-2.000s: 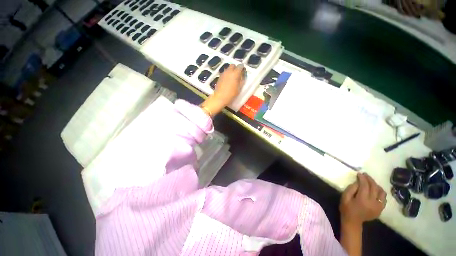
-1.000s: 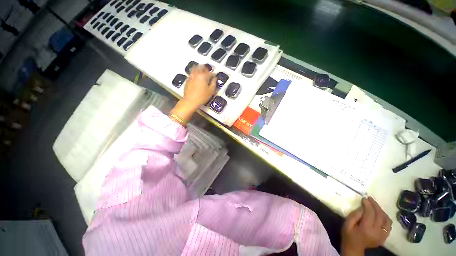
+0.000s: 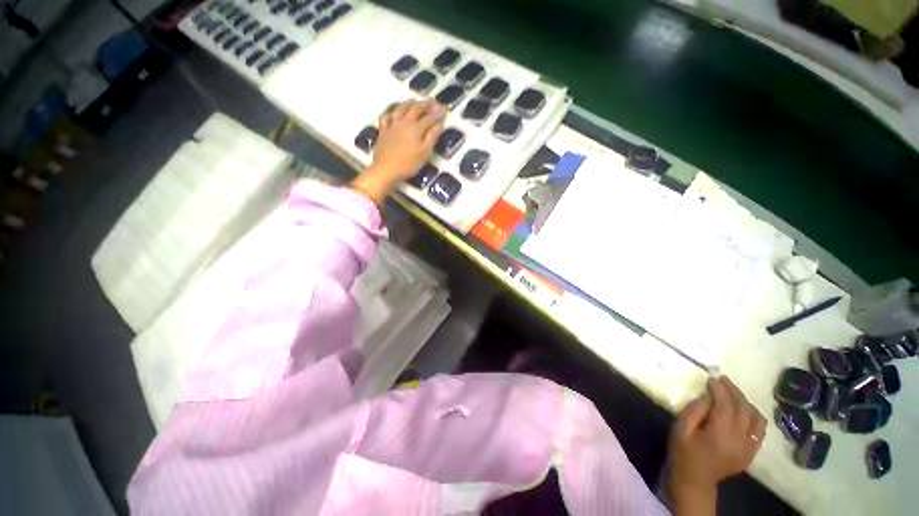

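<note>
Glossy black rounded-square units sit in rows in a white tray (image 3: pixel 504 173) at the upper middle, one of them at the tray's near edge (image 3: pixel 444 187). My left hand (image 3: pixel 408 136) is over the tray's left rows, fingers bent down among the units; its fingertips hide whether it grips one. My right hand (image 3: pixel 717 428) rests at the bench's front edge with curled fingers, just left of a loose pile of black units (image 3: pixel 798 387). A small pale tip shows at its fingertips, too small to identify.
A blue clipboard (image 3: pixel 570 166) with a white printed sheet (image 3: pixel 645 242) lies between tray and pile. A black pen (image 3: pixel 803 315) lies behind the pile. Another filled tray (image 3: pixel 237 35) is at the far left. White trays (image 3: pixel 191 217) are stacked below the bench. The green conveyor (image 3: pixel 645 60) runs behind.
My left hand has moved left along the tray from its right part, then slightly farther back, uncovering units at the near edge. My right hand has stayed by the bench edge. The view has shifted slightly.
</note>
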